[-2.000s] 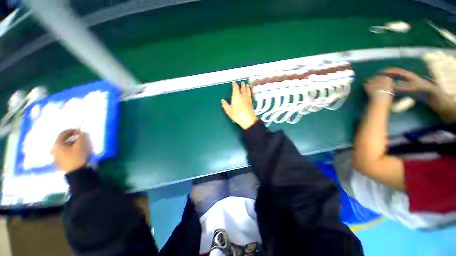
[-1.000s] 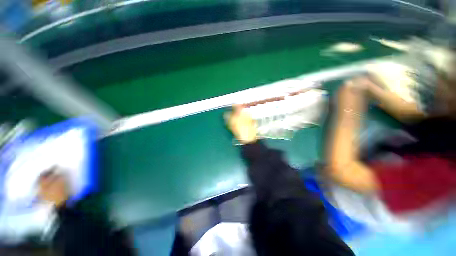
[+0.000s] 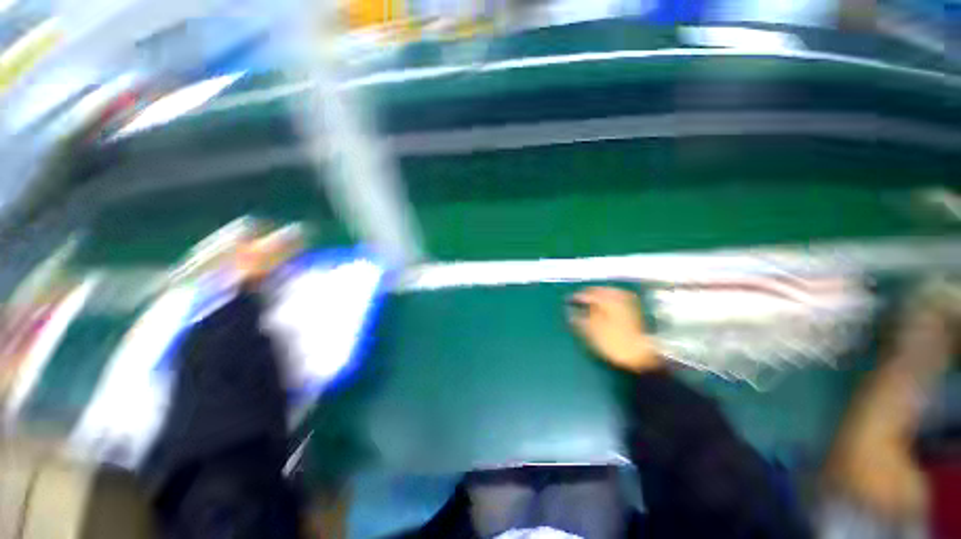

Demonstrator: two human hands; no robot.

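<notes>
The frame is strongly blurred. My left hand (image 3: 260,253) is at the back edge of the blue tray (image 3: 366,326), beside pale items there; whether it holds one cannot be told. White pieces (image 3: 316,321) fill the tray. My right hand (image 3: 616,326) is over the green bench, at the left end of the row of corded units (image 3: 759,311). Its fingers are curled with a small dark spot at the tips; whether it holds something cannot be told. The row shows a blurred brownish stripe, with cords towards me.
A pale metal rail (image 3: 527,274) runs behind the bench, with an upright post (image 3: 364,179) rising near the tray. The green conveyor belt (image 3: 632,216) lies beyond. A neighbouring person's arm (image 3: 880,421) is at right. A white sheet (image 3: 121,411) lies left of the tray.
The whole view has swung, blurring everything. My left hand has moved from over the white pieces to the tray's back edge. My right hand's fingers look more curled, still beside the row.
</notes>
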